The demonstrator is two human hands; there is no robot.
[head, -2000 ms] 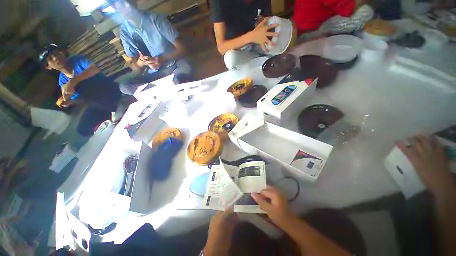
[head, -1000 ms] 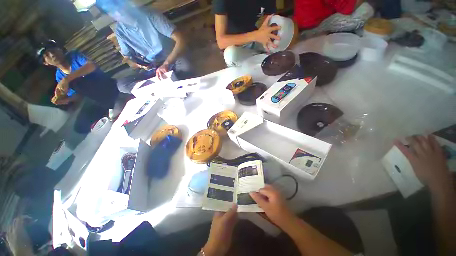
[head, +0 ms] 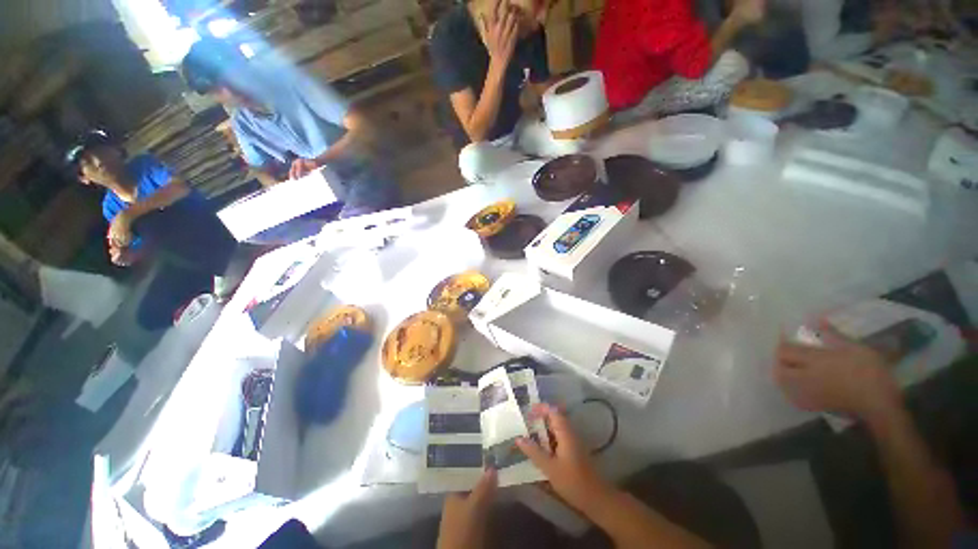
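A white instruction leaflet (head: 454, 429) with dark printed blocks is open near the table's front edge. My left hand (head: 468, 517) holds its lower edge, with the thumb on the paper near the fold. My right hand (head: 560, 459) is at the right side, its fingers on a page that stands partly lifted and curved. The lower part of my left hand is cut off by the frame's bottom edge. The fingers under the leaflet are hidden.
Behind the leaflet are an open white tray (head: 579, 338), a product box (head: 581, 238), yellow-orange round containers (head: 418, 346) and dark plates (head: 650, 281). A thin black cable (head: 611, 426) lies right. A neighbour's hands (head: 836, 375) are at right; several people sit across the table.
The leaflet lay flat open one second ago; its right page is now raised by my right hand. Across the table, the white round tub is set down, and a person holds up a white box.
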